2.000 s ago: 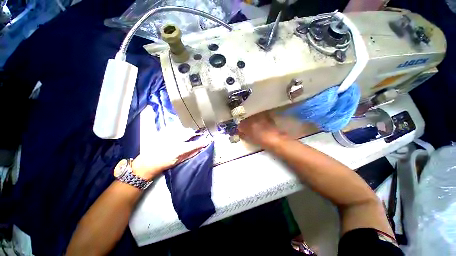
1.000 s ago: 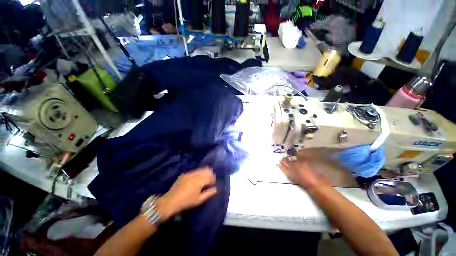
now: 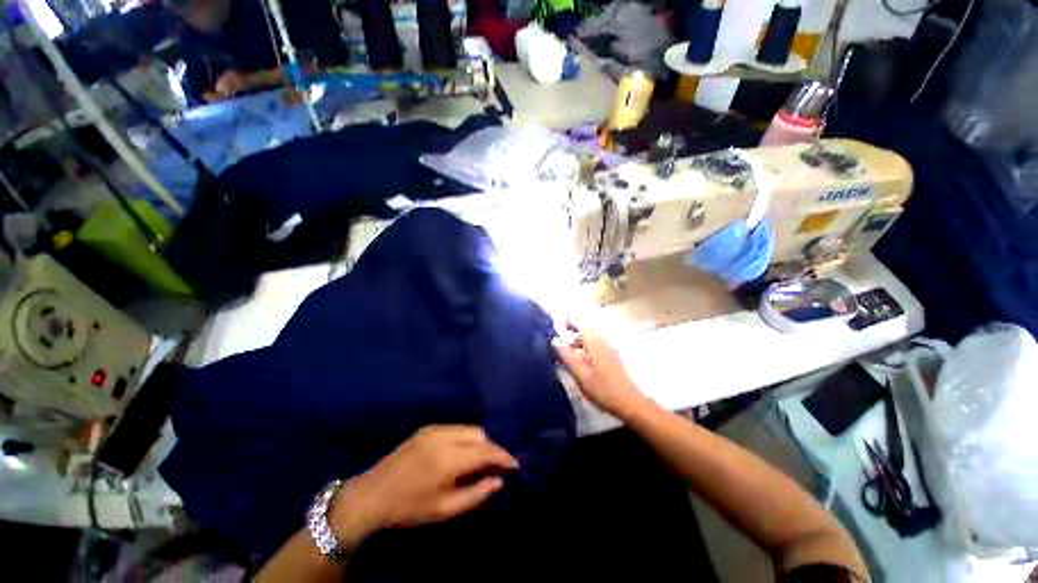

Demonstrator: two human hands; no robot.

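A navy garment lies spread on the white machine table, left of the sewing machine, and hangs over the front edge. My left hand is at its lower front part, fingers slightly bent; whether it grips cloth I cannot tell. My right hand touches the garment's right edge with its fingertips; a grip is not clear. The cream sewing machine stands to the right, its needle area beside the cloth with no navy cloth visible under it. Bright lamp glare hides part of the garment's upper right edge.
A clear oval tray sits at the right end of the machine bed. Scissors and a flat black rectangle lie at right. A second machine stands left. More navy cloth lies behind. A person's hand shows at upper left.
The navy piece has left the needle area and now lies spread to its left. My right hand has come away from the needle onto the garment's edge. The view has shifted.
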